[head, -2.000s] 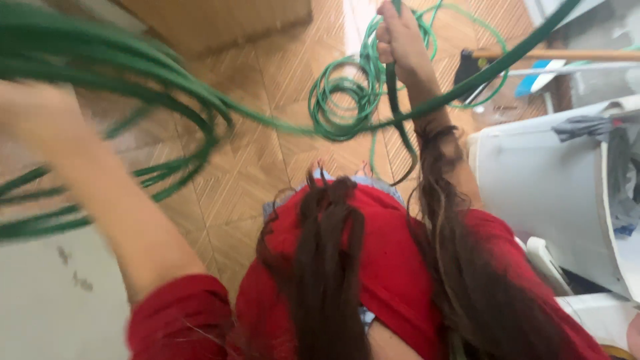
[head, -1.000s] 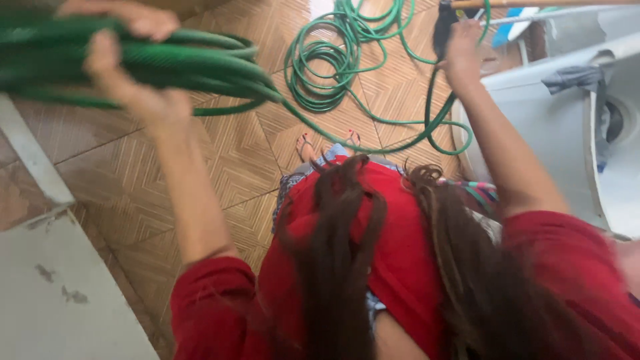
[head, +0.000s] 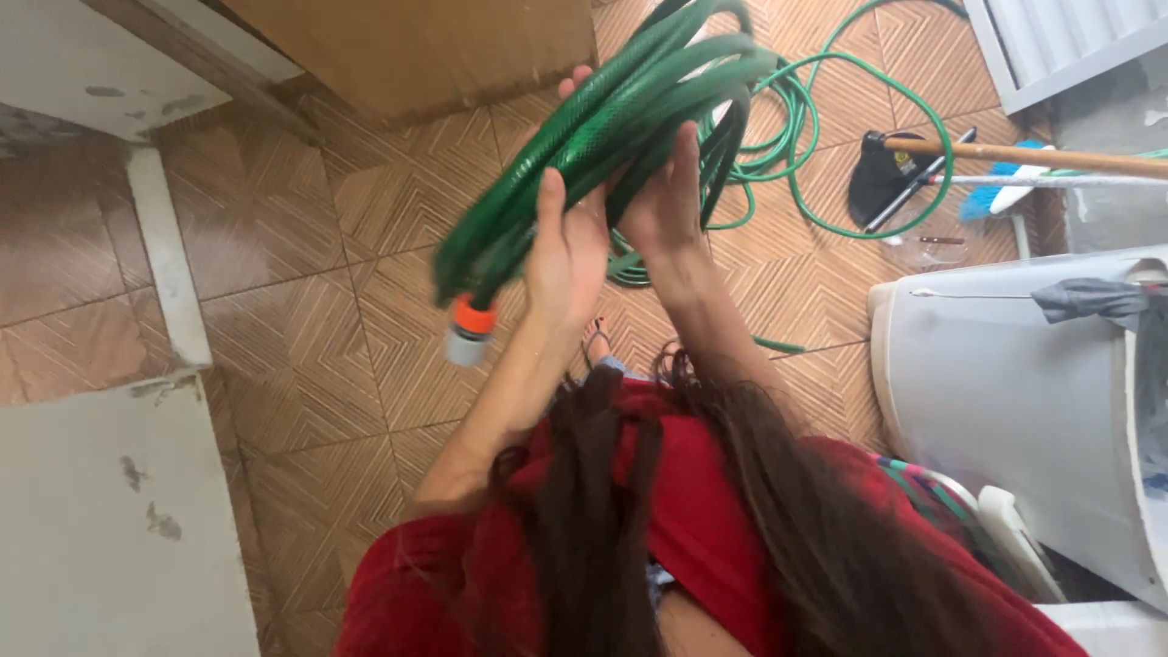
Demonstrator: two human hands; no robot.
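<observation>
A thick bundle of green garden hose [head: 584, 137] lies across both my hands in front of my body. My left hand [head: 570, 246] supports it from below, its thumb up against the near side and its fingertips showing beyond the far side. My right hand [head: 664, 196] holds the bundle's right part, thumb raised. An orange and grey hose connector [head: 472, 330] hangs from the bundle's lower left end. More green hose [head: 789, 119] lies in loose loops on the tiled floor beyond my right hand. A hose end [head: 778, 345] shows beside my right forearm.
At the right stand a white appliance or tub [head: 1004, 356] with a grey cloth [head: 1090, 299] on it. Above it lie a wooden handle [head: 1031, 155], a black dustpan-like piece [head: 883, 178] and a blue-bristled brush [head: 990, 192]. A wooden panel [head: 429, 46] is at the top, a pale wall [head: 119, 520] at lower left.
My two hands, far apart before, have come together around the coiled bundle. The bundle has moved from the left to the centre, and the orange and grey connector is now visible.
</observation>
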